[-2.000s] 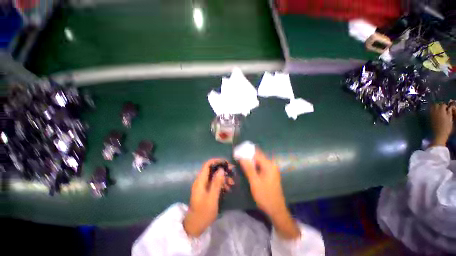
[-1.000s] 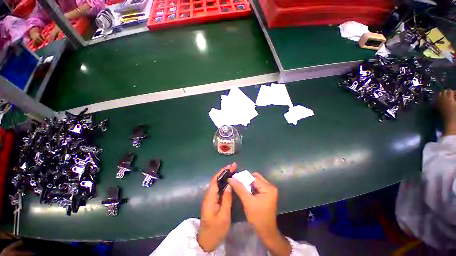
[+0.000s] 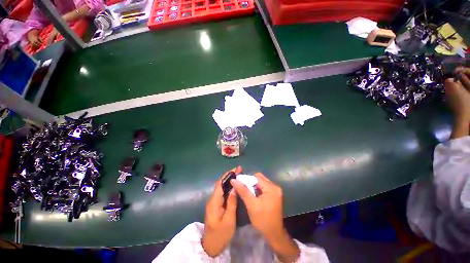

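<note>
My left hand (image 3: pixel 220 218) holds a dark metal clip (image 3: pixel 228 183) upright between thumb and fingers, near the bench's front edge. My right hand (image 3: pixel 265 210) pinches a small white wipe (image 3: pixel 247 180) beside the clip, its fingertips touching or almost touching the clip; exact contact is hidden. A clear solvent bottle (image 3: pixel 230 143) with a silver top and red diamond label stands just beyond my hands. Loose white wipes (image 3: pixel 241 109) lie behind it. Several separate clips (image 3: pixel 153 177) lie at left beside a large clip pile (image 3: pixel 61 167).
Another clip pile (image 3: pixel 399 82) lies at right, near a neighbouring person's hand and white sleeve (image 3: pixel 453 159). A pale rail (image 3: pixel 180 95) crosses behind the wipes. Red trays (image 3: pixel 201 11) stand at the back, with a person's pink sleeves at far left.
Since two seconds ago, the wipe in my right hand has come down and in to the clip in my left hand. Over the last second my hands barely moved.
</note>
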